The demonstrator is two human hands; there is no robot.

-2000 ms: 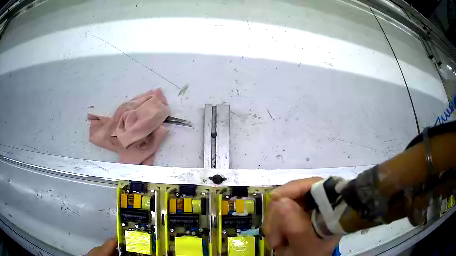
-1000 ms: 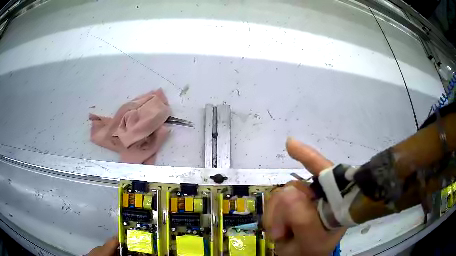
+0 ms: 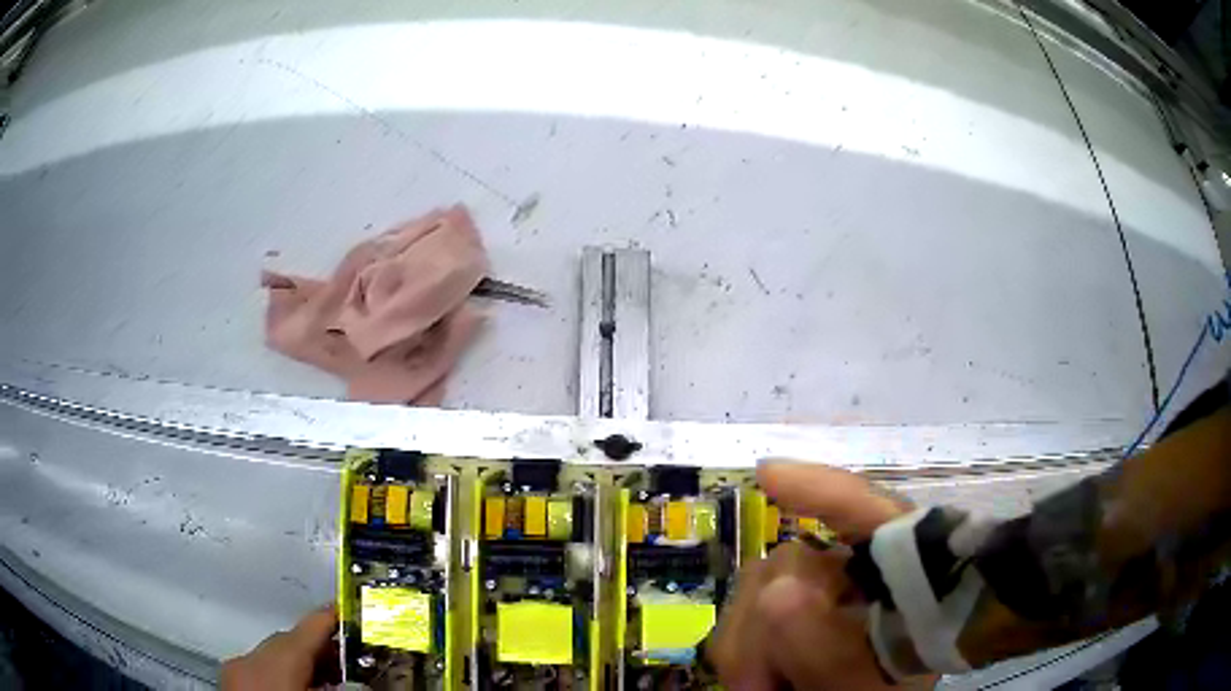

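Note:
Power supply boards [image 3: 536, 560] stand side by side along the near edge, with yellow edges, bright yellow transformers [image 3: 396, 618] and small orange-yellow blocks. My right hand [image 3: 797, 594] is shut on the glue dispensing gun [image 3: 1080, 574], whose dark fittings carry a white wrap. The pale-blue nozzle [image 3: 664, 655] shows faintly at the near side of the third board's transformer. My left hand [image 3: 286, 656] is at the bottom, beside the leftmost board's outer edge, partly cut off by the frame; whether it grips the board is hidden.
A silver guide rail [image 3: 513, 435] runs along the boards' far edge. A slotted bracket [image 3: 614, 338] with a black knob extends away from it. A crumpled pink cloth [image 3: 392, 304] lies beyond the rail at left, with dark thin metal points [image 3: 516, 292] sticking out. A blue cord [image 3: 1188, 371] hangs at right.
The nozzle has moved nearer to me, from the transformer's far side to its near side. The gun and right hand sit lower. The whole view has shifted, and more of my left hand shows.

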